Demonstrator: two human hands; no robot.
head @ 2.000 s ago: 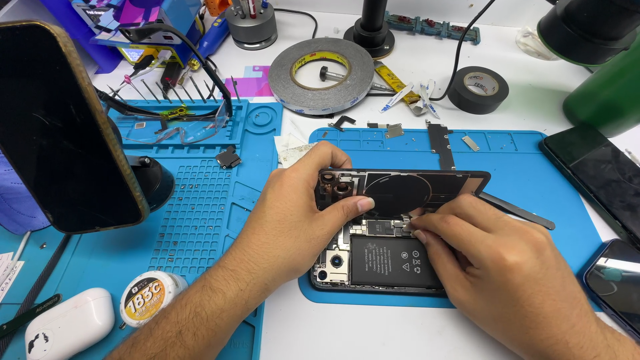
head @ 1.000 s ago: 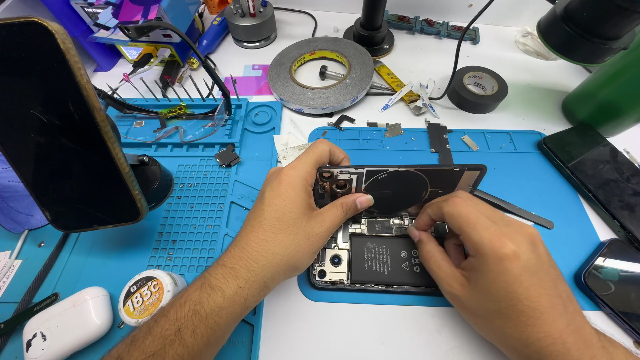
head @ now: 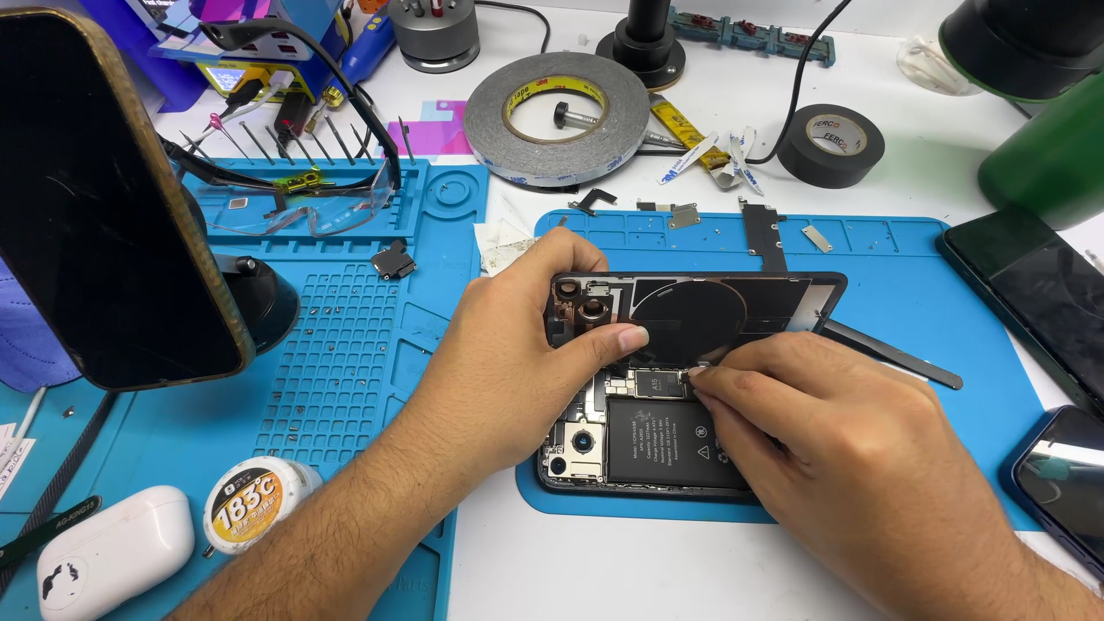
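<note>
An opened smartphone lies on a blue silicone mat, its black battery (head: 668, 444), camera module (head: 582, 442) and logic board (head: 660, 384) exposed. My left hand (head: 535, 345) holds the phone's back panel (head: 690, 319) raised and tilted above the body, thumb on its inner face near the camera openings and fingers behind it. At the board's right end, just under the panel, the thumb and index fingertips of my right hand (head: 828, 423) are pinched together. Whatever lies between those fingertips is hidden. The right hand also covers the right part of the phone body.
A flat black pry tool (head: 897, 354) lies right of the panel. Small metal shields (head: 684, 216) rest along the mat's top. Behind are grey tape (head: 483, 129) and black tape (head: 798, 159). A phone on a stand (head: 112, 216) rises at left; two phones lie right.
My right fingertips have shifted slightly along the upper edge of the phone's board. My left hand keeps its hold on the raised panel.
</note>
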